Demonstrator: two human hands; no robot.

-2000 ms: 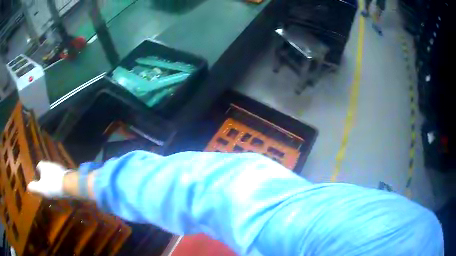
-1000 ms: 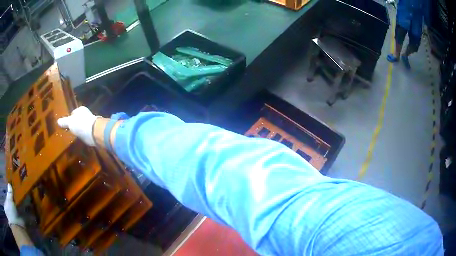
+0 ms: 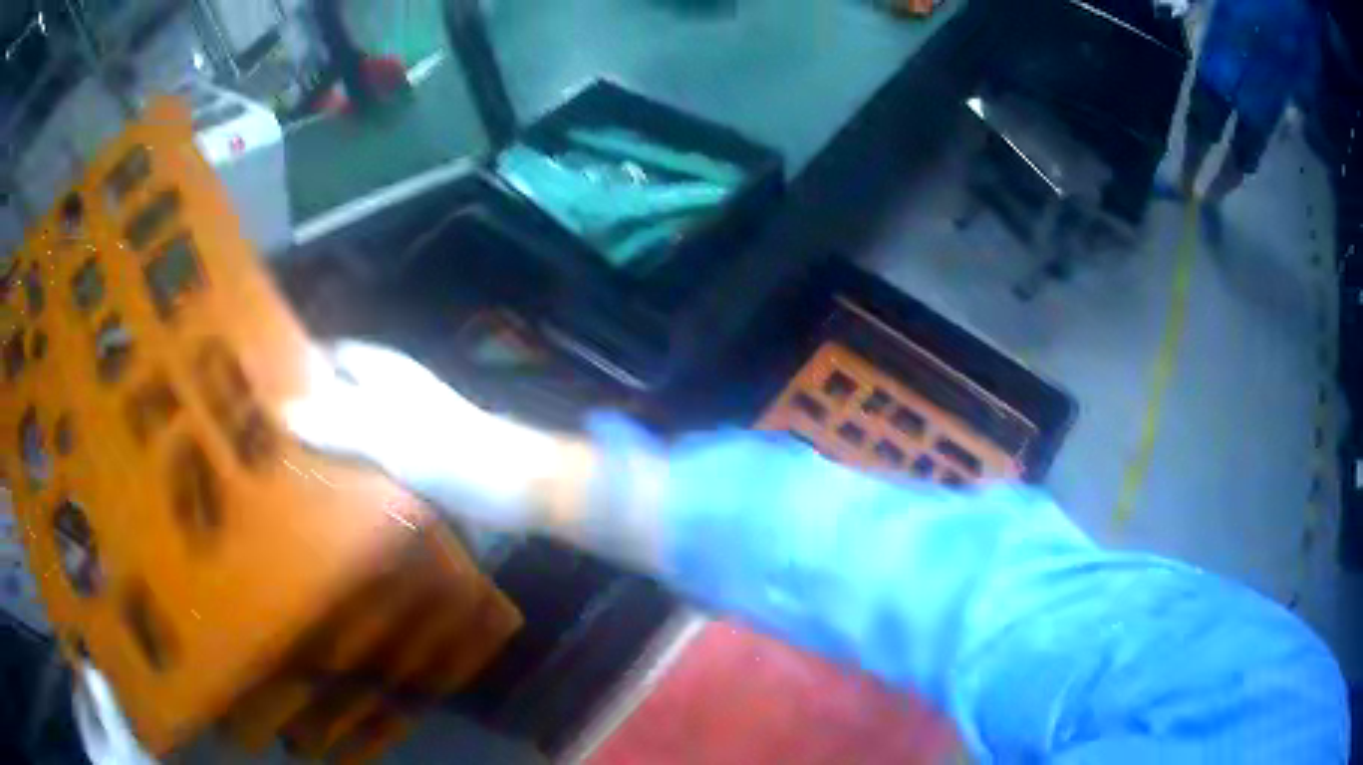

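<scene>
An orange cut-out fixture plate (image 3: pixel 165 434) is tilted up at the left, blurred, with many rectangular and round holes. My right hand (image 3: pixel 419 434), white-gloved and blurred, grips its right edge. My left hand (image 3: pixel 102 717), also white-gloved, is at its lower left edge, mostly hidden and cut off by the picture's edge; its fingers lie behind the plate. More stacked orange plates (image 3: pixel 426 628) stand just behind and below the held plate.
A black bin (image 3: pixel 703 247) with teal pieces stands on the green surface. Another black bin (image 3: pixel 1069 411) holds an orange plate at centre right. A red sheet (image 3: pixel 777 702) lies at the bottom. A small stool (image 3: pixel 1046 150) and a person in blue (image 3: pixel 1256 67) are at the upper right.
The held plate has come nearer and looks larger, lifted away from the stacked plates. My right hand has moved right with it. The person at the upper right now shows nearer the top edge.
</scene>
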